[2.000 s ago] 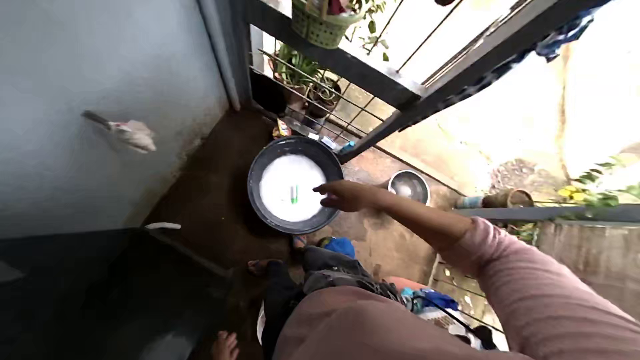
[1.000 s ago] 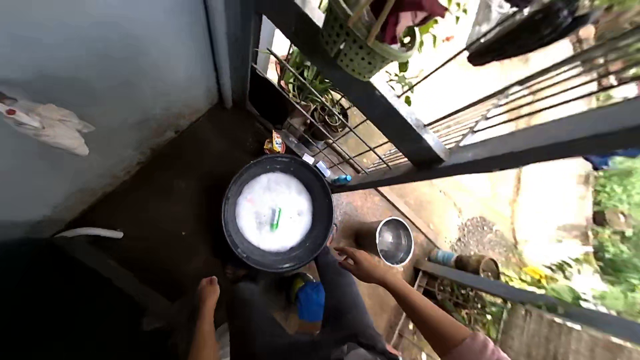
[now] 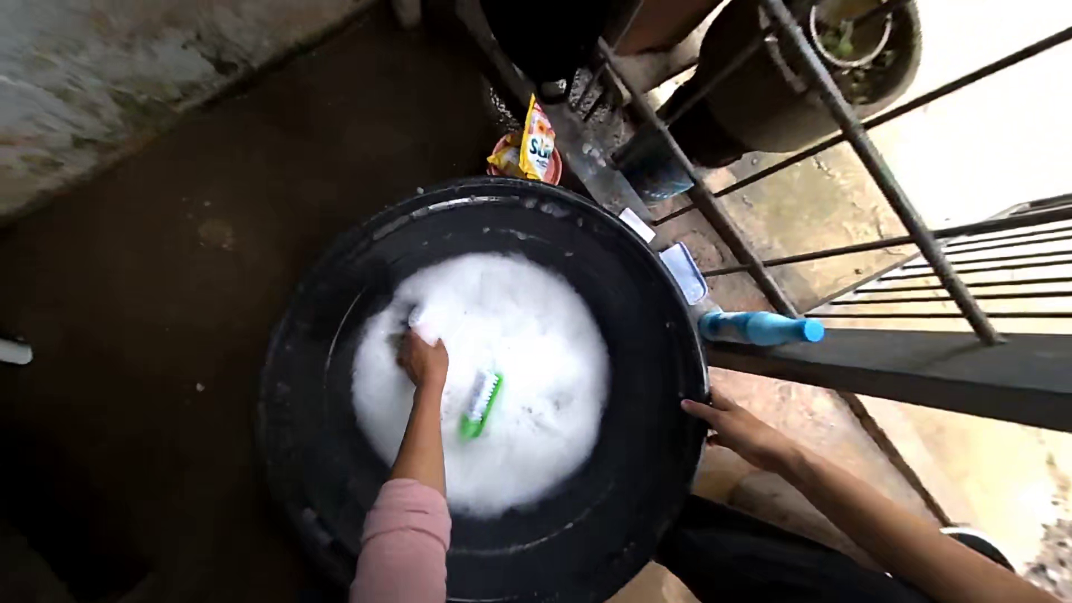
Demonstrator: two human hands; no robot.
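A large black plastic tub (image 3: 645, 335) fills the middle of the head view, with white suds (image 3: 536, 310) in its bottom. My left hand (image 3: 425, 358) reaches into the left side of the suds; its fingertips are partly hidden by foam, and whether they hold anything cannot be told. A green scrubbing brush with white bristles (image 3: 481, 406) lies in the foam, right of that hand and apart from it. My right hand (image 3: 745, 425) grips the tub's right rim, fingers on the rim's edge.
Beyond the tub's far rim, a yellow detergent packet (image 3: 537, 144) stands in a small reddish container. A blue bottle (image 3: 762, 328) and a white-and-blue object (image 3: 684, 273) are beside the right rim. A metal railing (image 3: 888, 176) runs along the right; potted plants stand behind it.
The view has moved much closer to the tub. My left hand, outside the tub a second ago, is now in the suds. My right hand has come onto the tub's rim.
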